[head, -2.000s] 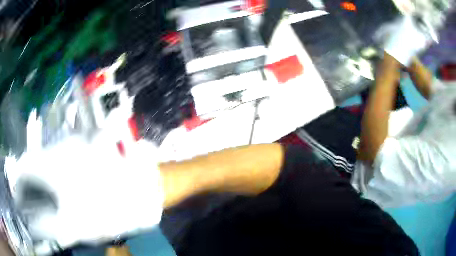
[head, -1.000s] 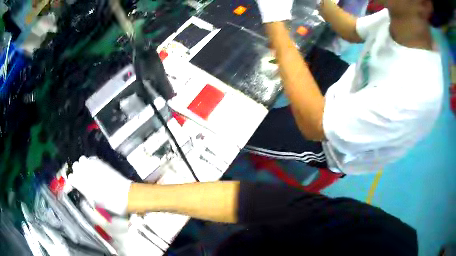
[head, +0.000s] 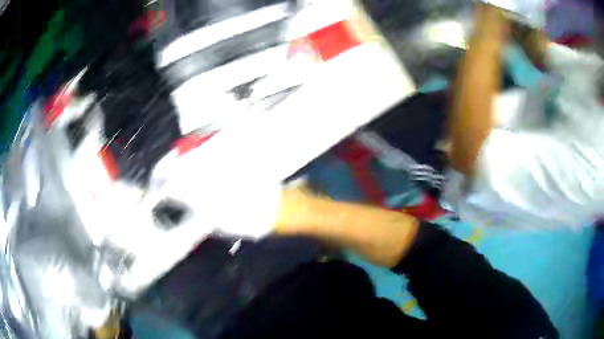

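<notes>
The frame is strongly blurred. My right hand (head: 232, 198), in a white glove, is over the near edge of the white-covered bench (head: 311, 126). A small dark thing (head: 170, 213) shows at its finger side; whether it is gripped is unclear. A patch of skin and a pale blur at the bottom left look like my left hand (head: 93, 314), mostly lost in blur and near the picture's edge. Silvery long strips (head: 40, 218) lie at the left. A heap of black parts (head: 132, 99) lies beyond my right hand.
A grey-white box (head: 225, 43), seemingly the screw feeder, stands at the upper middle, with a red block (head: 334, 40) on the white sheet beside it. Small dark fittings (head: 248, 87) lie near the box. A coworker's arm (head: 477, 93) and white shirt are at the right, above blue floor.
The view has swung since a second ago. My right hand has come back from the strips toward the bench's near edge. The black cord seen across the bench no longer shows.
</notes>
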